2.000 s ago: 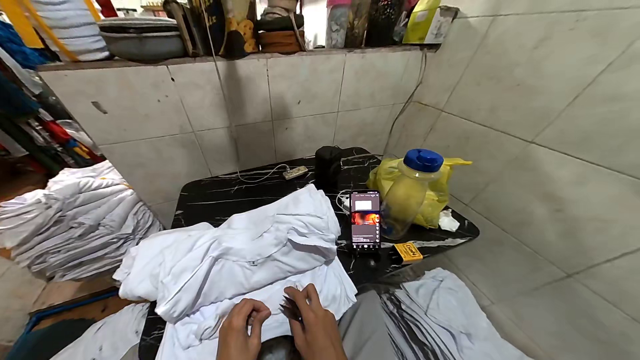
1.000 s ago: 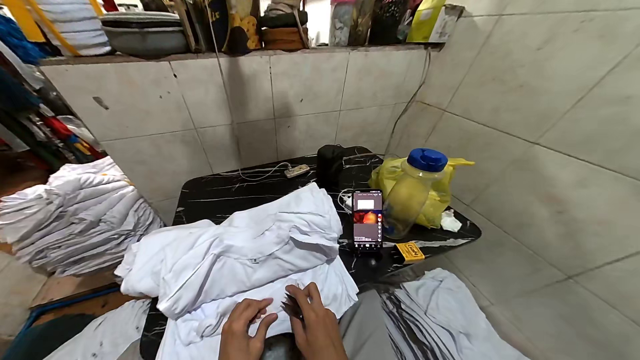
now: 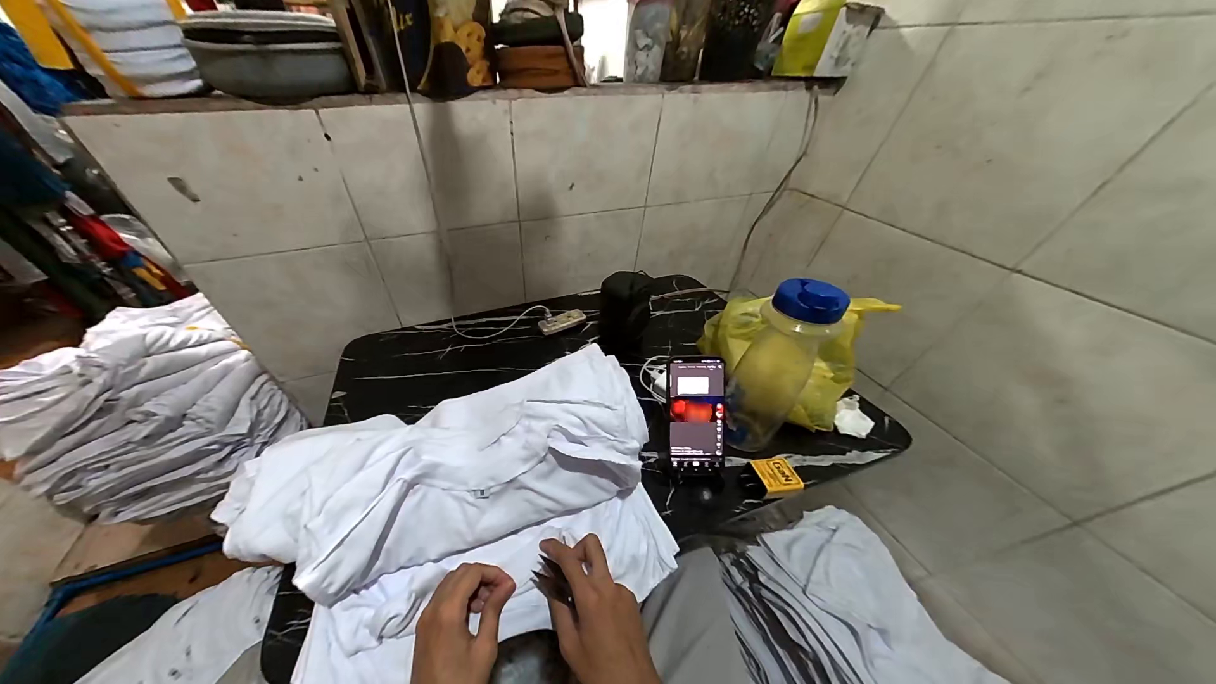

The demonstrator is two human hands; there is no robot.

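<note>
White folded garments [image 3: 475,465] lie in a loose pile on a black marble-patterned table [image 3: 408,366]. At the pile's near edge, my left hand [image 3: 465,608] has its thumb and index finger curled close together; whether something thin is between them I cannot tell. Beside it, my right hand [image 3: 594,598] holds a small dark pointed metal tool, perhaps thread snips, partly hidden by the fingers. A dark rounded object [image 3: 532,657] shows between the wrists at the bottom edge. Light cloth with dark stripes [image 3: 788,608] lies to the right of my right hand.
A lit phone [image 3: 696,418] stands upright beside a blue-lidded plastic jar [image 3: 779,370] and a yellow plastic bag [image 3: 826,380]. Near them are a small yellow box [image 3: 777,477] and a power strip [image 3: 561,322]. A tall stack of white garments [image 3: 142,418] stands at left. Tiled walls enclose the table.
</note>
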